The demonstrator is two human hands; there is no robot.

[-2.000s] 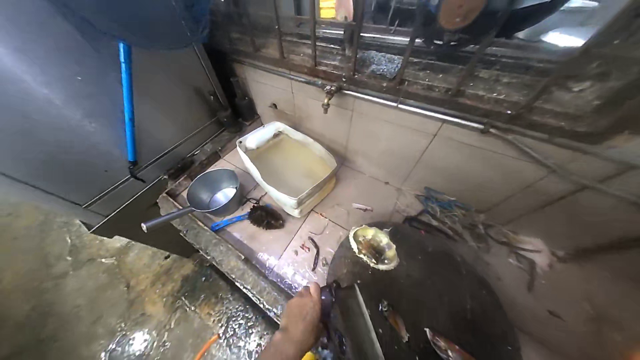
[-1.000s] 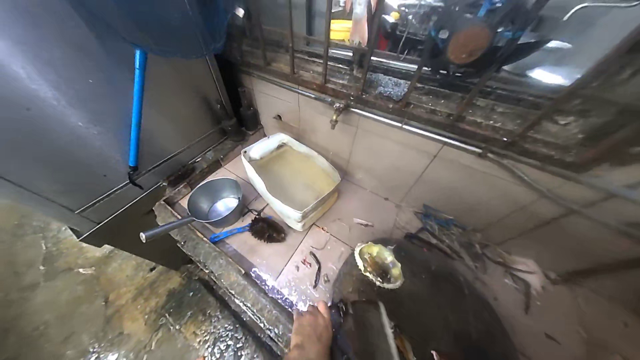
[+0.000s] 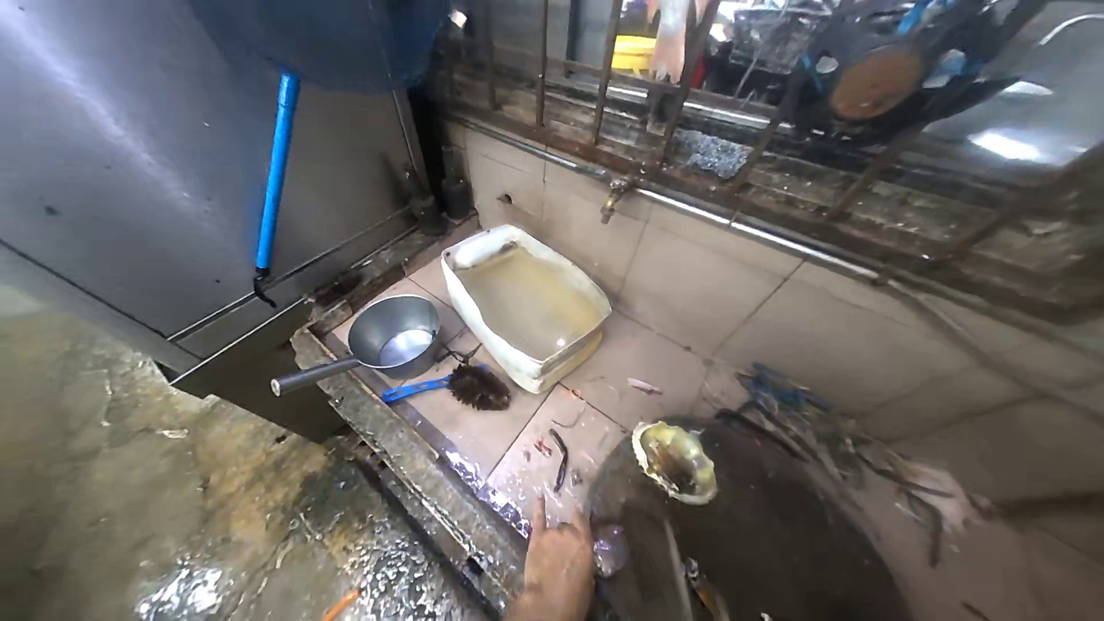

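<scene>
My left hand (image 3: 559,556) is at the bottom centre, two fingertips pointing forward and apart, with no object visible in its grasp. Just right of it lies a blurred purplish thing (image 3: 610,550), beside the left edge of a round dark block (image 3: 776,535). A blurred, pale blade-like edge (image 3: 677,561) shows on the block. Farther back on the block sits a pale yellowish, hollow piece (image 3: 675,461), perhaps a shell or rind. A dark, thin scrap (image 3: 561,460) lies on the tiles in front of my fingers. My right hand is out of view.
A white plastic tub (image 3: 530,302) holds murky liquid. A grey saucepan (image 3: 395,335) and blue-handled brush (image 3: 479,386) stand left of it. A brass tap (image 3: 614,200) projects from the wall pipe. Debris (image 3: 914,483) lies right of the block; a raised ledge (image 3: 423,474) borders the wet floor.
Two seconds ago my left hand was at a dark handle with a blade beside it; now its fingers are apart from it. The view has shifted somewhat.
</scene>
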